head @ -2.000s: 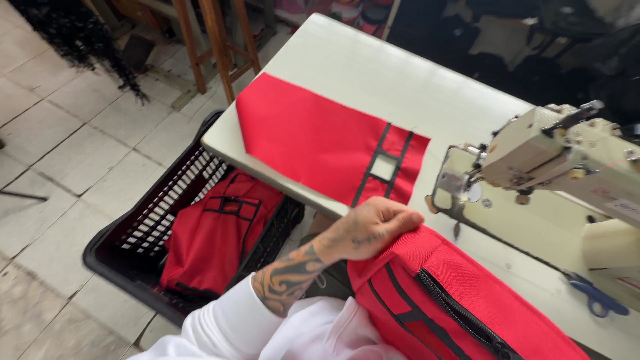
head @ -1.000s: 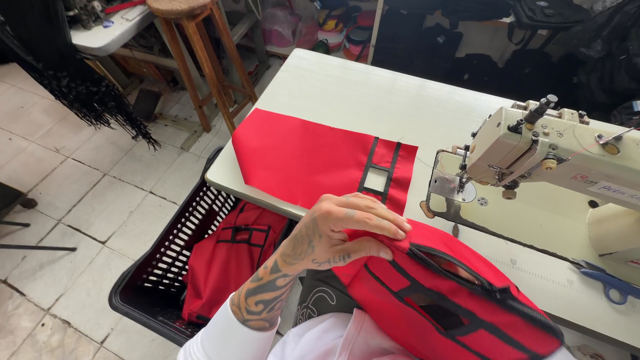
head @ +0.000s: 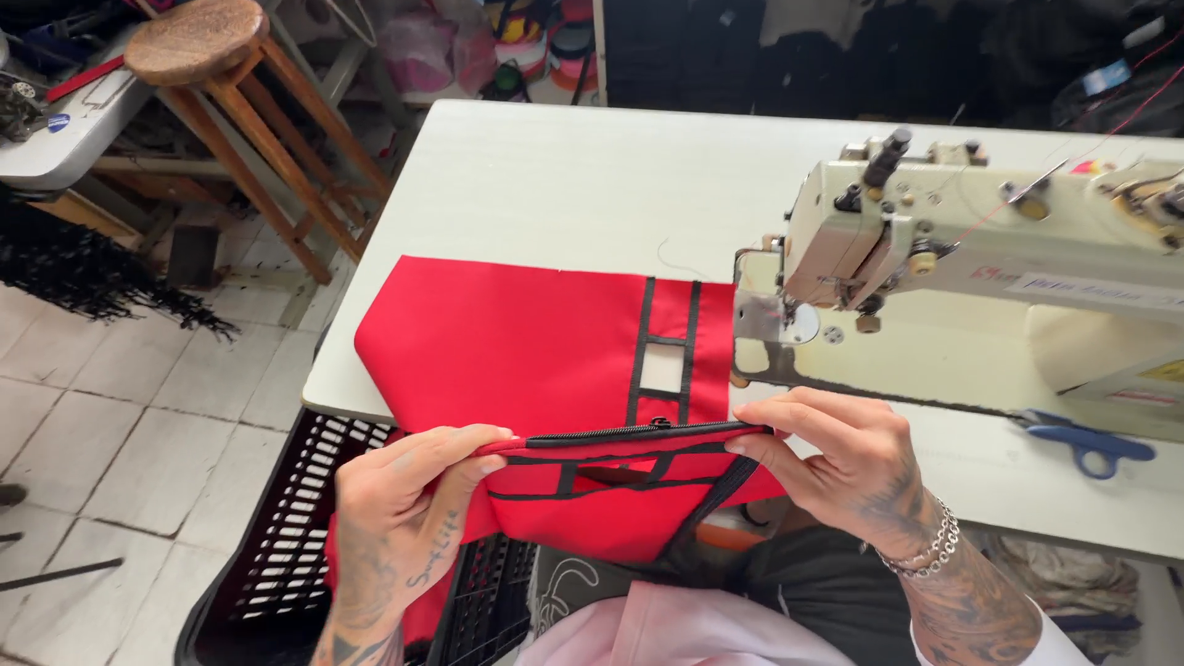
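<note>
Between both hands a red fabric bag (head: pixel 601 518) with black binding hangs over the table's near edge, its black zipper (head: pixel 638 430) stretched nearly level along the top. My left hand (head: pixel 412 518) pinches the left end of that edge between thumb and fingers. The right end, by the zipper, is gripped by my right hand (head: pixel 832 462), which wears a chain bracelet (head: pixel 930 546). Behind the bag, a flat red fabric panel (head: pixel 509 342) with black strips and a square opening lies on the white table (head: pixel 573 185). Its right edge reaches the sewing machine's needle area.
An industrial sewing machine (head: pixel 934 231) stands at the right, with blue-handled scissors (head: pixel 1091 444) near it. A black plastic basket (head: pixel 268 555) holding red fabric is below the table's left side. A wooden stool (head: pixel 199 42) and another table (head: pixel 83 129) are at upper left.
My right hand, not visible earlier, now holds the bag's right end. The left hand has moved to its left end, and the zipper edge, slanted before, is now nearly level.
</note>
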